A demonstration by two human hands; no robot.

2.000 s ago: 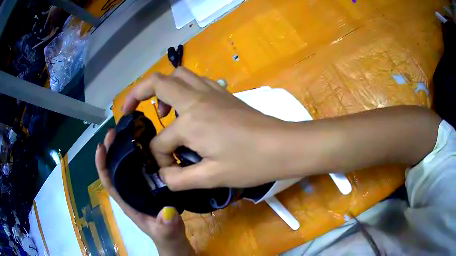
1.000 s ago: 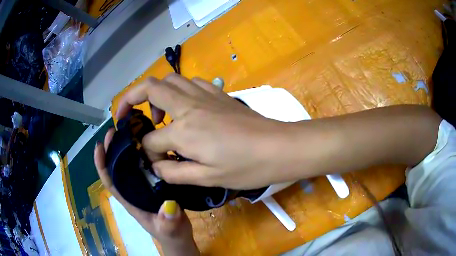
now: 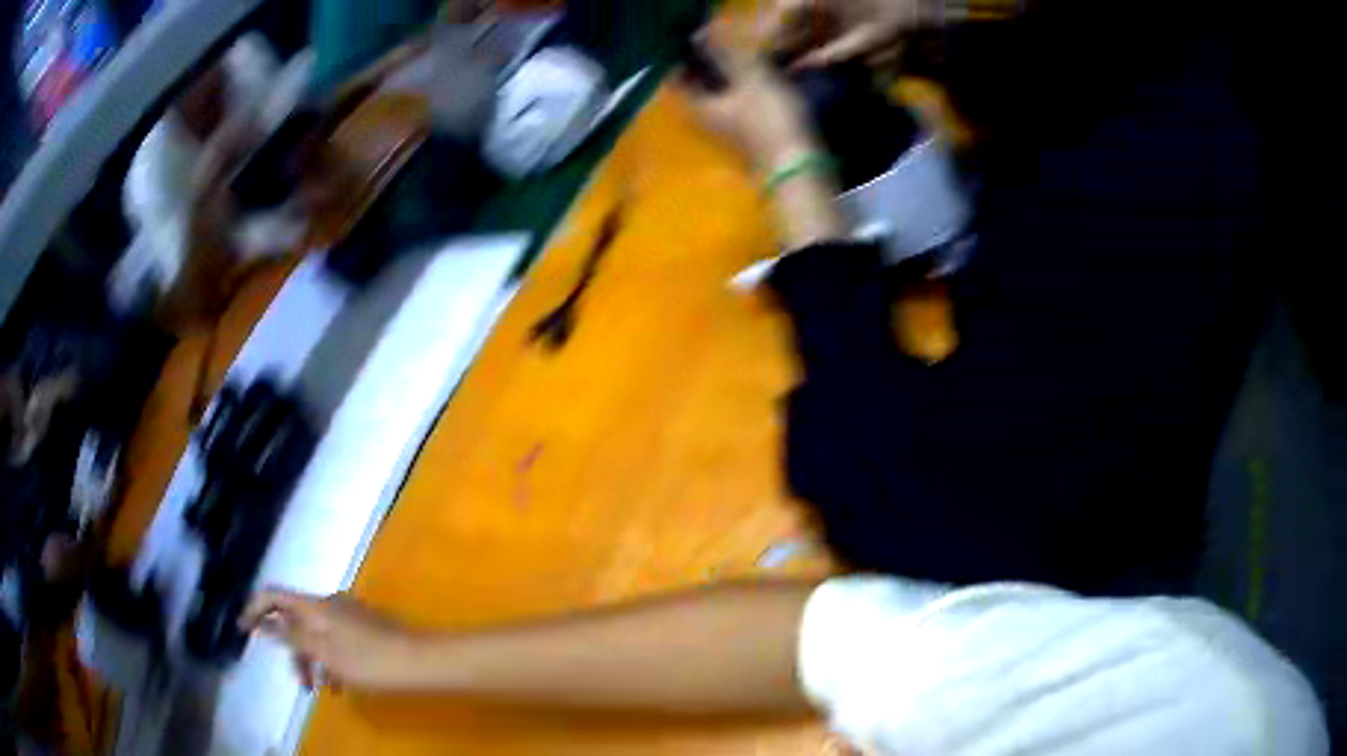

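The picture is strongly blurred. My right hand [image 3: 347,643] reaches in from the lower right in a white sleeve, beside a group of black head shells [image 3: 251,458]. Its fingers look apart and I see nothing held. The shells lie on a white sheet [image 3: 392,392], just above and left of my fingertips. I cannot tell whether a fingertip touches one. My left hand is not in view. The black head shell and white camera body from before cannot be identified here.
A person in dark clothes [image 3: 1019,399] stands close at the right, hands on a white and black unit [image 3: 909,200] at the top. A black cable [image 3: 576,296] lies on the orange bench [image 3: 591,488]. Other people work at upper left beyond a grey frame bar [image 3: 111,133].
The view has swung to another part of the bench. My right hand has left the black shell and is stretched out beside the group of shells. My left hand and its shell have left the picture.
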